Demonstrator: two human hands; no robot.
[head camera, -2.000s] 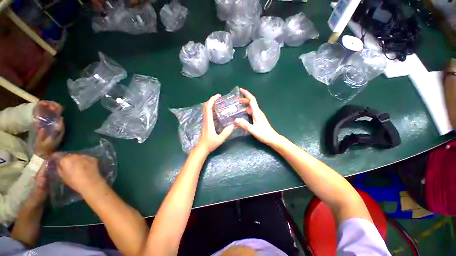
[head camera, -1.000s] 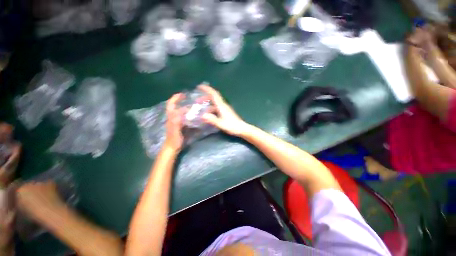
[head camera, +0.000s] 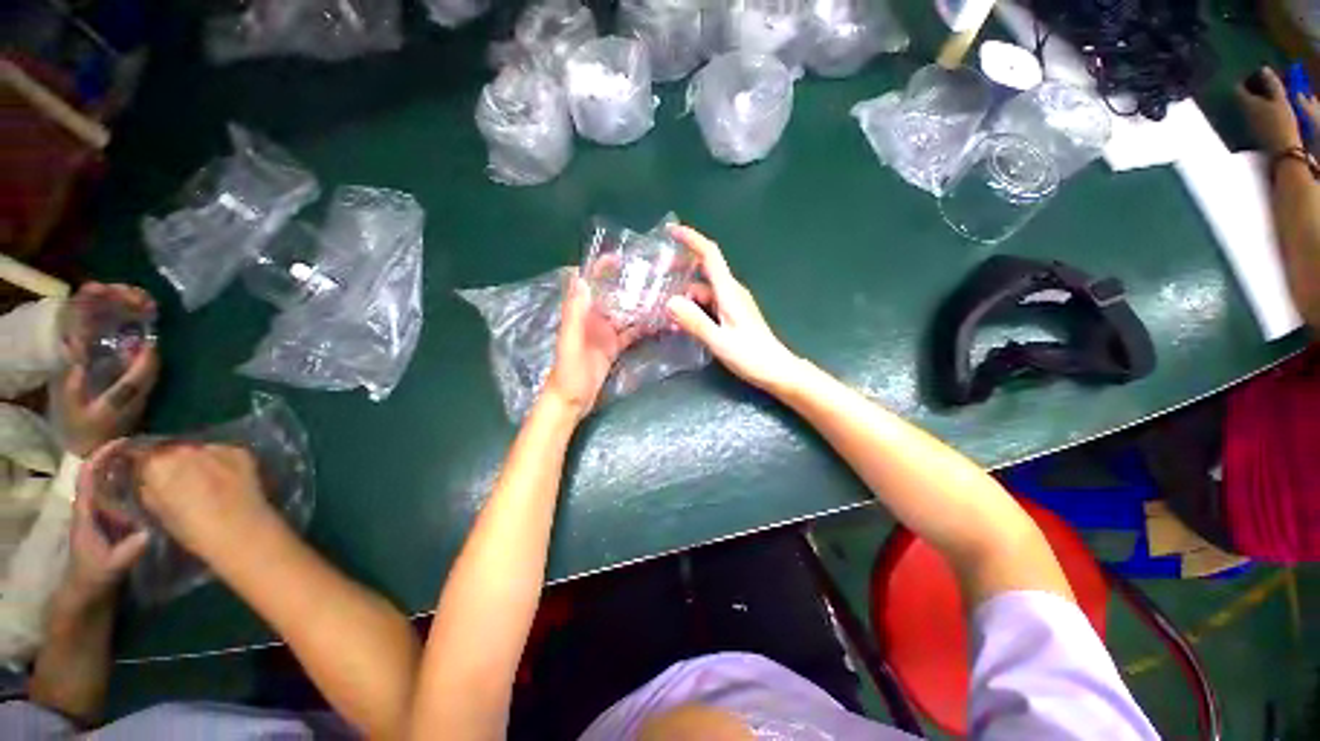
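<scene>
A clear cup (head camera: 637, 272) is held between my two hands over the green table, in front of me. My left hand (head camera: 584, 345) grips its left side, and my right hand (head camera: 720, 316) grips its right side with the fingers around it. A crinkled clear plastic bag (head camera: 524, 345) lies on the table under the hands and the cup. A bright white patch shows on the cup; I cannot tell if it is a label or glare.
Several bagged cups (head camera: 610, 90) stand at the far side. Loose bags (head camera: 355, 290) lie left. A black strap (head camera: 1045, 275), an unwrapped cup (head camera: 999, 185) and white paper (head camera: 1242, 239) lie right. Other people's hands (head camera: 203, 492) work at left. A red stool (head camera: 927, 623) stands below the table edge.
The cup's clear wall and rim now show more openly between my hands, so it appears turned. My hands still hold it over the bag. The view swung right and came back.
</scene>
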